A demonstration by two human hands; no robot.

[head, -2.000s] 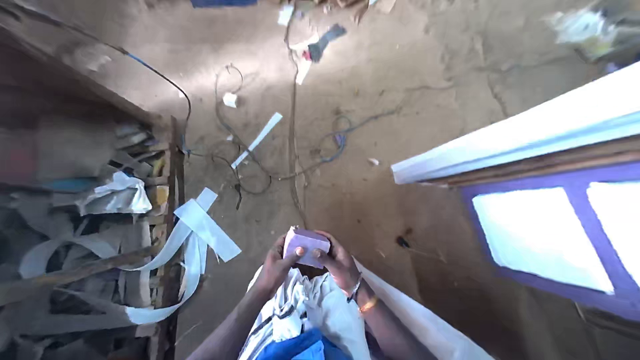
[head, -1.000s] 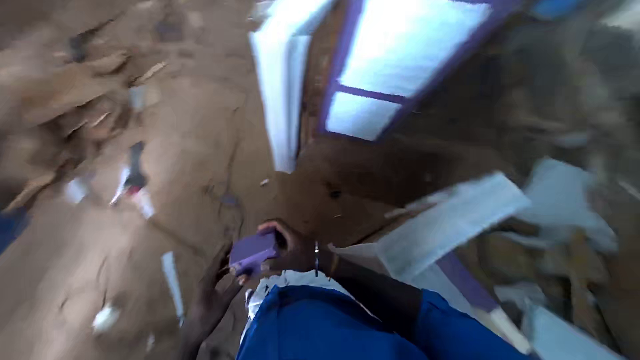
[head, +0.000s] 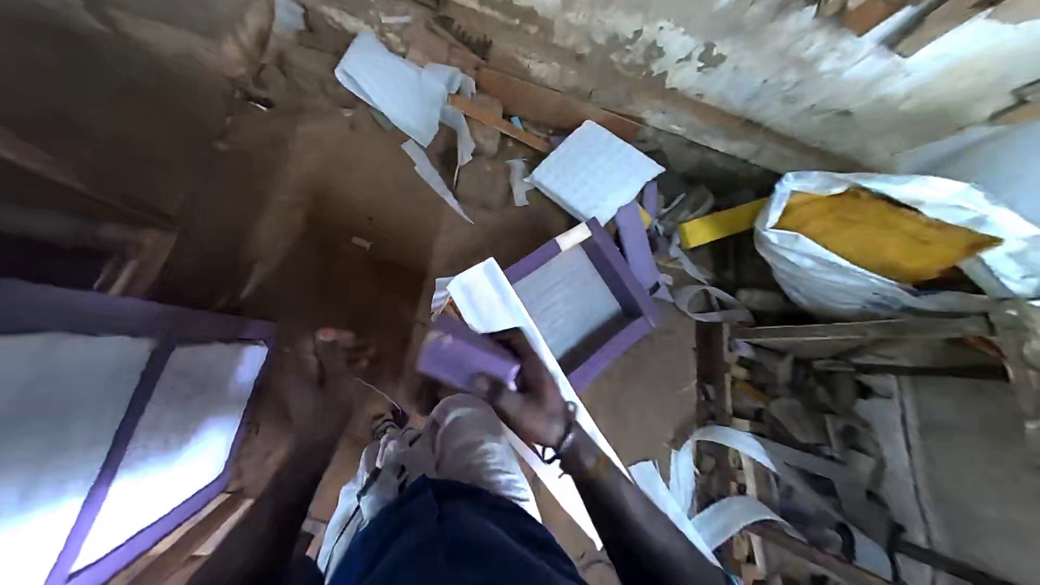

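Observation:
My right hand (head: pixel 528 390) grips a small purple block (head: pixel 467 355), its fingers wrapped over the right end. A bracelet circles that wrist. My left hand (head: pixel 325 374) is held apart to the left, blurred, with its fingers spread and nothing seen in it. A long white strip (head: pixel 561 390) runs beneath my right hand and forearm. Just beyond it, a purple frame (head: pixel 605 353) with a pale panel (head: pixel 569 301) rests at a tilt. At the left stands a purple-framed panel (head: pixel 166 357) with white panes.
A white sack (head: pixel 788 252) with yellow material sits at the right, above a wooden rack (head: pixel 861 329) with scraps and white strips (head: pixel 739 516). White padded sheets (head: pixel 597 171) and wood pieces (head: pixel 497 122) lie along the foot of a peeling wall (head: pixel 691 57).
The view has swung far round. My left hand has come away from the purple block, which stays in my right hand; both hands were at it two seconds ago.

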